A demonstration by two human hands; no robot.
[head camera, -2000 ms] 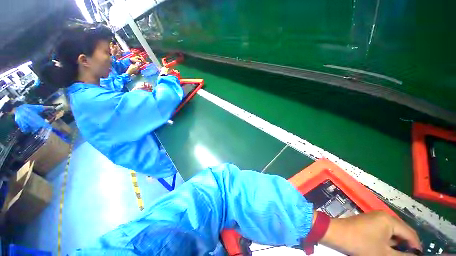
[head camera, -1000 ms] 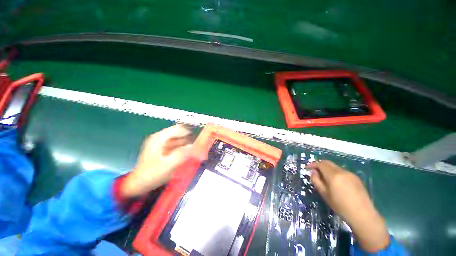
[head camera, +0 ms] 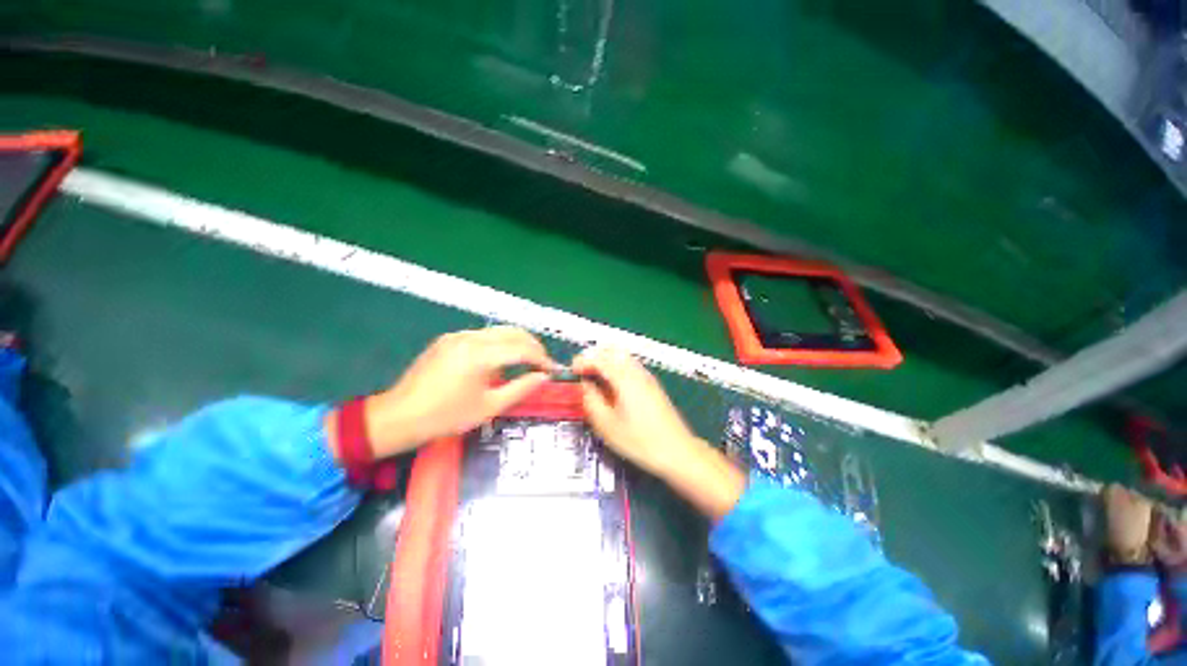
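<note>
An opened tablet unit [head camera: 531, 572] lies in a red frame [head camera: 423, 553] in front of me, its large pale rectangle towards me and its circuitry at the top end. My left hand [head camera: 475, 377] and my right hand [head camera: 634, 406] meet just above the frame's top edge. Their fingertips pinch a small dark thing [head camera: 564, 375] between them, mostly hidden by the fingers. Clear plastic with small white bits [head camera: 768, 442] lies right of the frame, partly behind my right forearm.
Another red-framed unit [head camera: 803, 312] is on the green belt beyond the white edge strip [head camera: 378, 269]. Part of one more [head camera: 26, 182] shows at far left. A grey bar [head camera: 1067, 371] crosses at right. Another person's hands [head camera: 1132, 523] and blue sleeve are at the right edge.
My right hand has left the plastic and come to the frame's top edge. My left hand has moved off the frame's side to meet it. The view has turned, and the neighbour's hands now show at right.
</note>
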